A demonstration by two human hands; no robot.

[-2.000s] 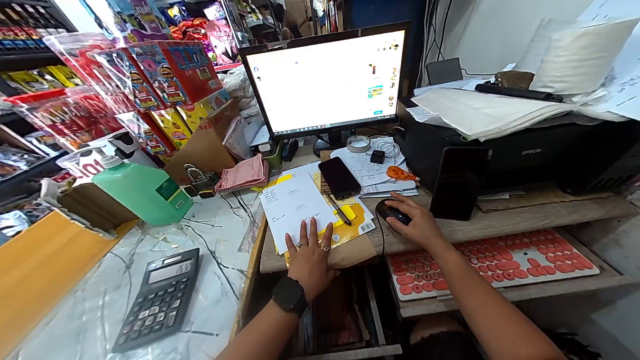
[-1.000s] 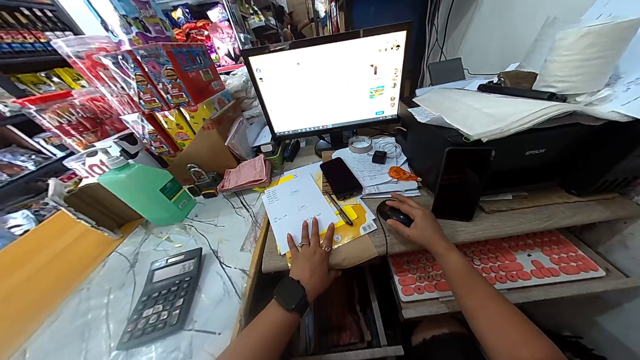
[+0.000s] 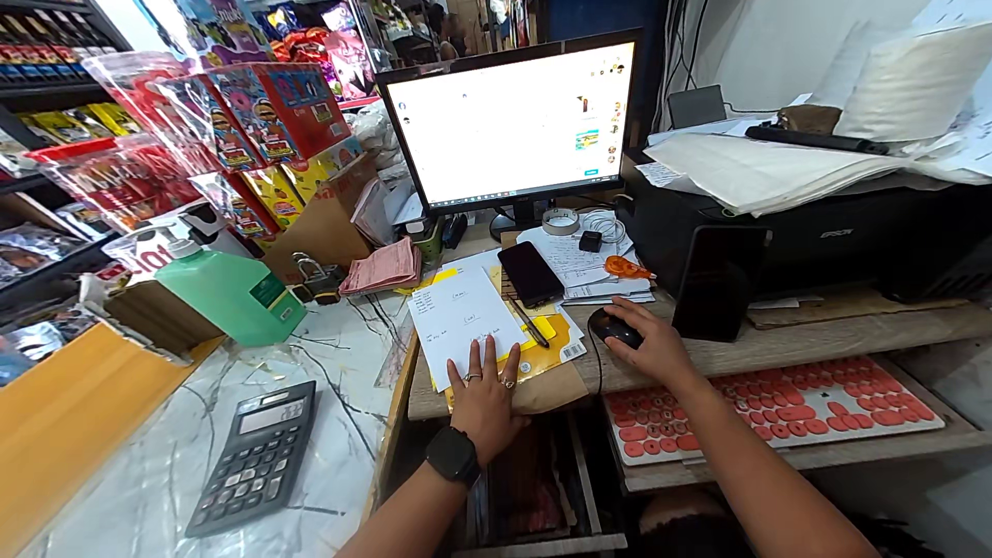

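Observation:
My left hand (image 3: 484,399), with rings and a black smartwatch (image 3: 452,456), lies with its fingers spread on the lower edge of a white sheet of paper (image 3: 463,310) with handwriting. My right hand (image 3: 648,345) rests over a black computer mouse (image 3: 614,328) on the wooden desk. Between the hands, a pen (image 3: 530,323) lies on a yellow envelope (image 3: 542,358). A black smartphone (image 3: 531,273) lies face up above the pen. Behind these stands a lit monitor (image 3: 515,124). A red-and-white keyboard (image 3: 783,411) sits on the tray below my right forearm.
A calculator (image 3: 256,457), a green pump bottle (image 3: 232,291) and a padlock (image 3: 318,277) are on the left counter. A dark phone (image 3: 721,283) leans upright against a black printer (image 3: 821,232). Tape (image 3: 560,222) and an orange object (image 3: 628,268) lie on papers. An open drawer (image 3: 535,496) is below.

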